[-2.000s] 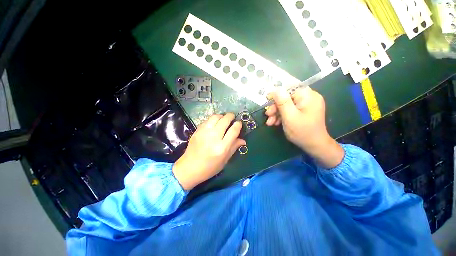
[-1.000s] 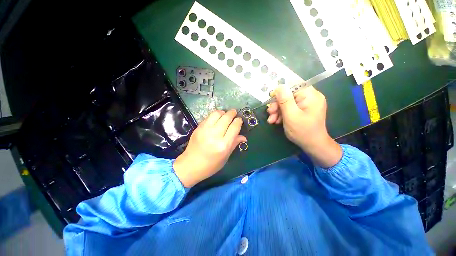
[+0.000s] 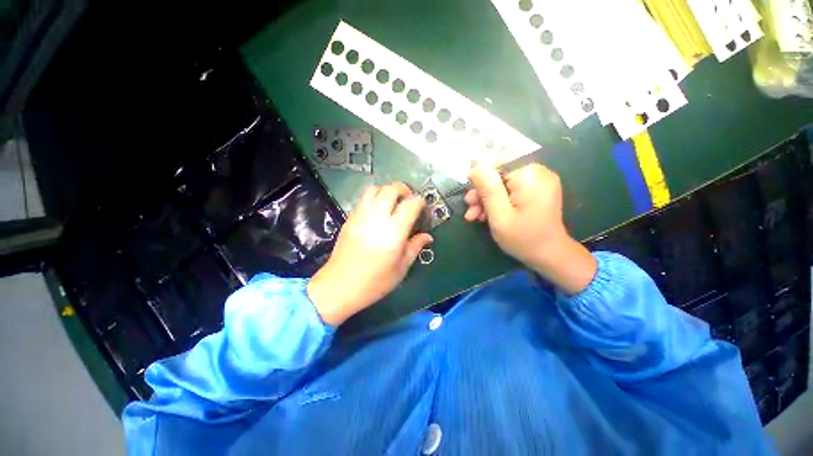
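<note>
My left hand (image 3: pixel 370 245) holds a small dark plate (image 3: pixel 436 207) with round openings on the green mat, fingers on its left side. My right hand (image 3: pixel 526 209) is just right of the plate, with thumb and fingers pinched on tweezers (image 3: pixel 460 188), seen only as a thin dark tip pointing at the plate. A white liner sheet (image 3: pixel 401 95) with two rows of black dots lies above the hands. A second plate (image 3: pixel 342 149) lies loose at the upper left of my left hand. A small ring (image 3: pixel 426 256) lies beside my left thumb.
A glossy black blister tray (image 3: pixel 258 205) is on the left. Spare adhesive sheets (image 3: pixel 615 71), yellow sheets (image 3: pixel 670 31) and a clear bag (image 3: pixel 777 71) are upper right. Blue and yellow tape (image 3: pixel 653 169) marks the mat's right edge. A second black tray (image 3: pixel 722 258) is below it.
The shiny length of the tweezers above my right hand no longer shows; the right hand has turned slightly. My left hand still holds the plate. The whole view has shifted a little.
</note>
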